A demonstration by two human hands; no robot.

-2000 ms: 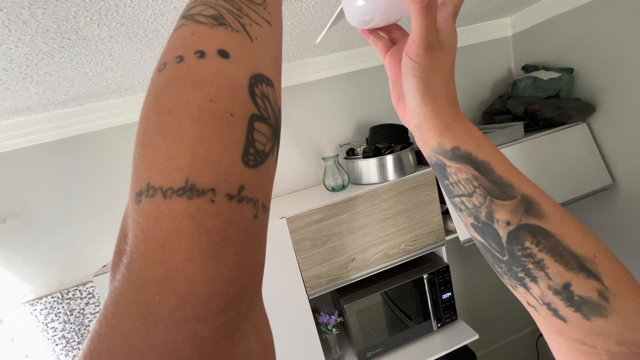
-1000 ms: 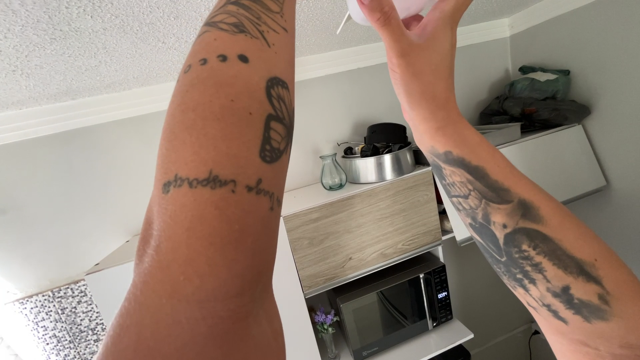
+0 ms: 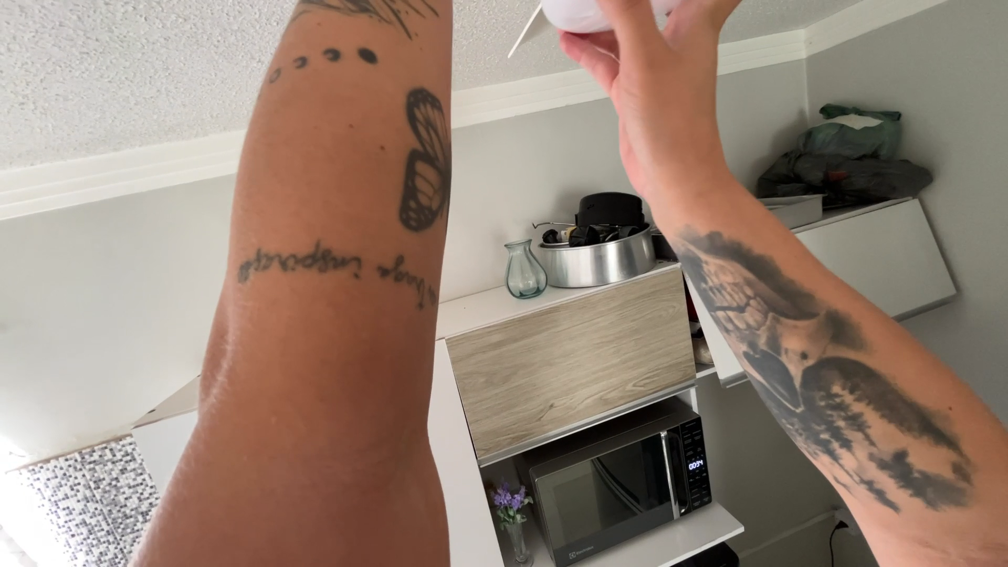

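Both my arms reach up toward the textured ceiling. My right hand (image 3: 657, 87) is at the top edge, its fingers and thumb around a smooth white rounded object (image 3: 579, 17), most of which is cut off by the frame. A thin white strip (image 3: 525, 31) slants down just left of that object. The raised left arm fills the left half of the picture, and its hand lies beyond the top edge, so what it touches is hidden.
Below stand a wall cabinet with a wood-grain door (image 3: 571, 362), a microwave (image 3: 622, 488) and a vase of purple flowers (image 3: 510, 504). On top are a glass vase (image 3: 525, 272) and a metal pan (image 3: 602, 260) holding black items. Plastic bags (image 3: 846, 161) lie on the right cabinet (image 3: 882, 256).
My right hand has shifted its fingers on the white object; more fingers show beneath it than one second ago. Both arms have stayed raised.
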